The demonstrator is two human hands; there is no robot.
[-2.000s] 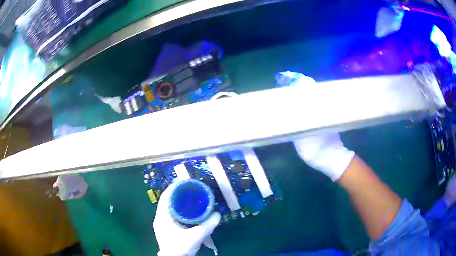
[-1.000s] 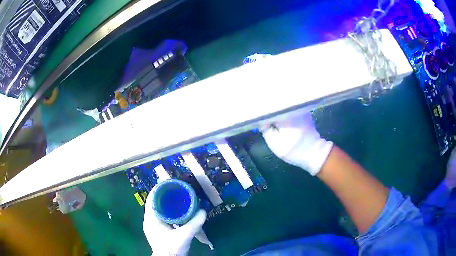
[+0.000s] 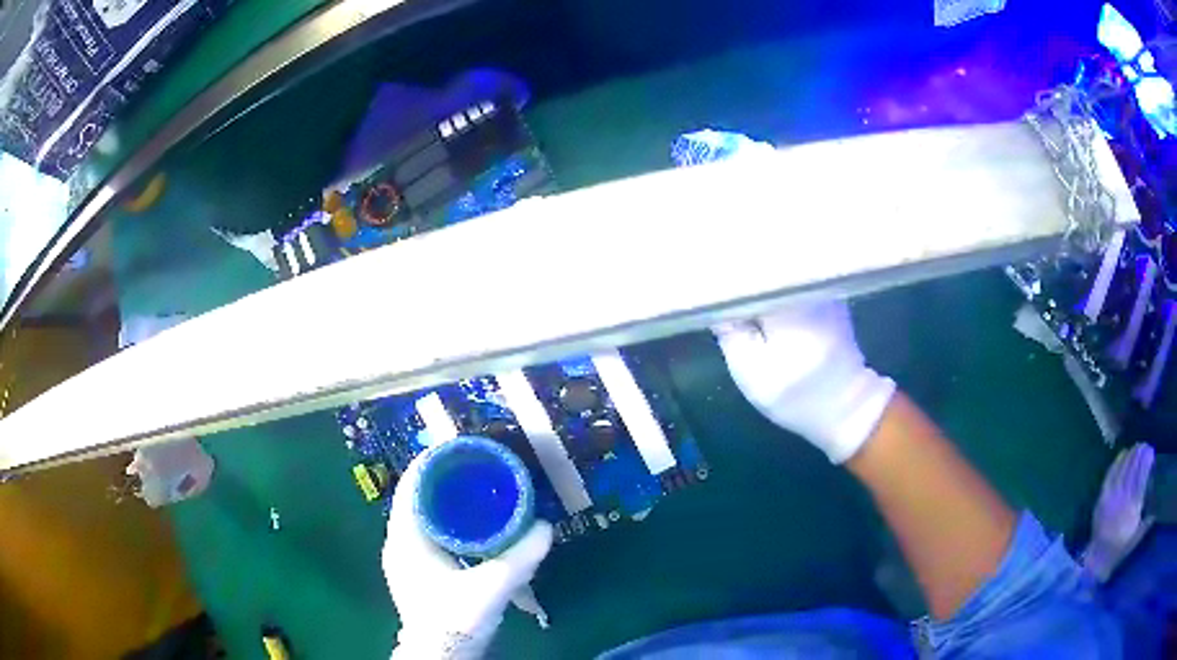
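My left hand (image 3: 452, 587), in a white glove, is closed around a round jar (image 3: 474, 496) of blue liquid, above the near-left part of the circuit board (image 3: 645, 496). The board's far part shows beyond the lamp, with a small copper ring (image 3: 381, 203) and dark blocks; pale strips (image 3: 549, 438) show on its near part. The lamp hides its middle. My right hand (image 3: 807, 380), white-gloved, is right of the board; its fingers are partly hidden under the lamp, and no brush can be made out.
A long white lamp (image 3: 620, 277) crosses the view above the board. Another board (image 3: 1123, 297) is at the right edge, with another person's hand (image 3: 1120, 509) below it. A crumpled white piece (image 3: 172, 472) lies at left, a yellow-black object (image 3: 275, 645) at the bottom.
The whole view has shifted, first one way and then partly back. My left hand still holds the jar over the board. The right-edge board now appears turned, and another person's hand shows more.
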